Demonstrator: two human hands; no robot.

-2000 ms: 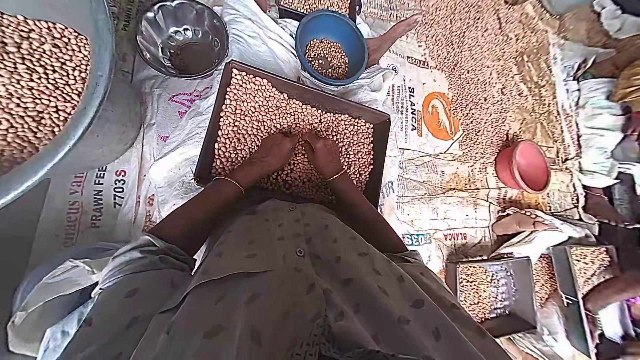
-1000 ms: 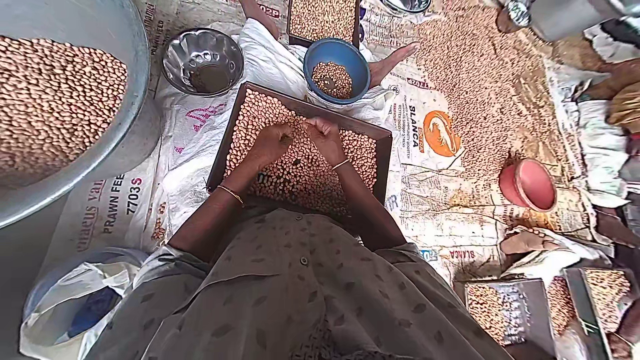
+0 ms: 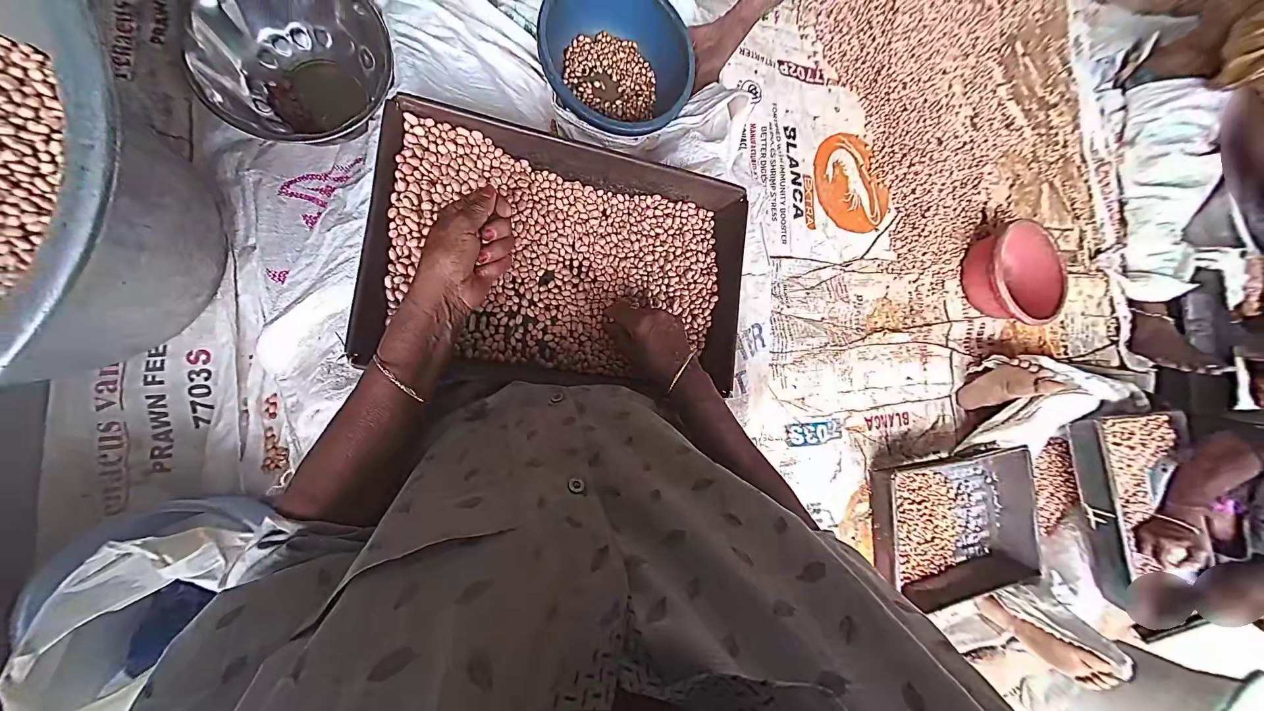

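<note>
A dark rectangular tray (image 3: 632, 163) in front of me holds a layer of pinkish-brown nuts or beans (image 3: 583, 217), thin enough near its lower edge to bare dark patches. Over the tray's left half is my left hand (image 3: 472, 247), its fingers curled in; whether anything lies inside them is hidden. My right hand (image 3: 647, 336) reaches down to the nuts at the lower right, fingertips among them and partly hidden by the hand. Beyond the tray stand a blue plastic bowl (image 3: 681, 59) with some nuts and a fluted metal bowl (image 3: 370, 59) with a little dark content.
A large metal basin (image 3: 148, 227) of nuts is at the left, above a bag-lined tub (image 3: 89, 553). Printed feed sacks (image 3: 790, 395) cover the ground. Rightward are spread nuts (image 3: 938, 99), a red bowl (image 3: 1027, 272), another tray (image 3: 1032, 513) and a co-worker's hand (image 3: 1175, 538) at a further tray.
My hands, close together over the tray's middle before, are now apart: the left one over the left half, the right one lower at the right.
</note>
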